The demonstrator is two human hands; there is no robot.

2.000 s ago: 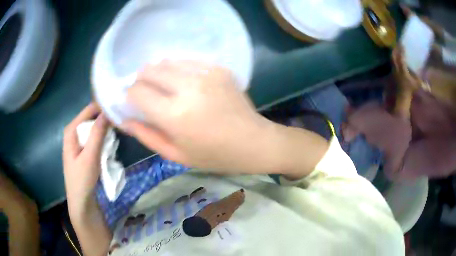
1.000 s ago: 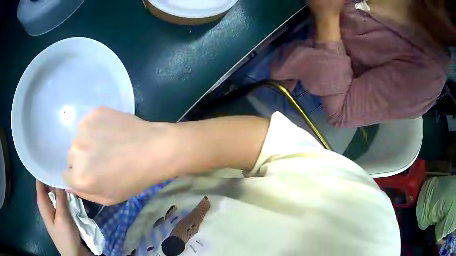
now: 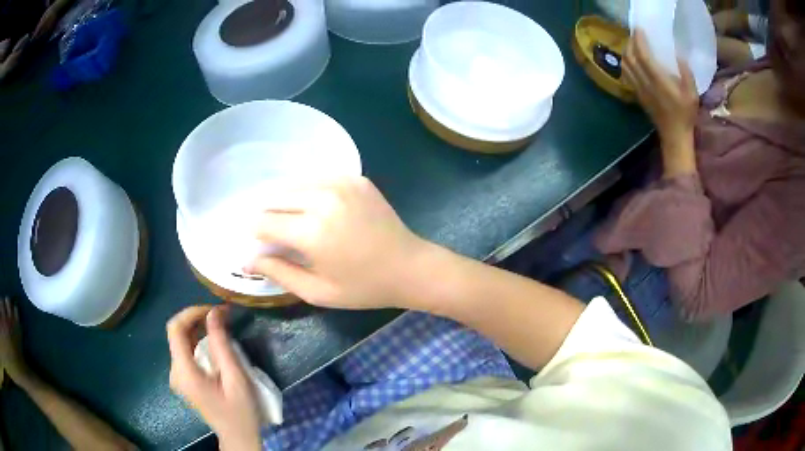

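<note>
A stacked unit stands in front of me: a frosted white tub sits on a white tray over a brown base housing. My right hand is at the near right of the tub, its fingers bent over the tub and tray edge. Whether it pinches something there cannot be told. My left hand is below the unit, apart from it, with a crumpled white cloth held in its palm and fingers.
Another stacked unit stands at the back right. Units with dark brown ovals stand at the left and back. A person at the right holds a white part beside an open yellow base. Another person's forearm is at lower left.
The view has shifted, showing more of the table. The tub now stands upright on its tray and base. My left hand has come away from the unit, still with the cloth.
</note>
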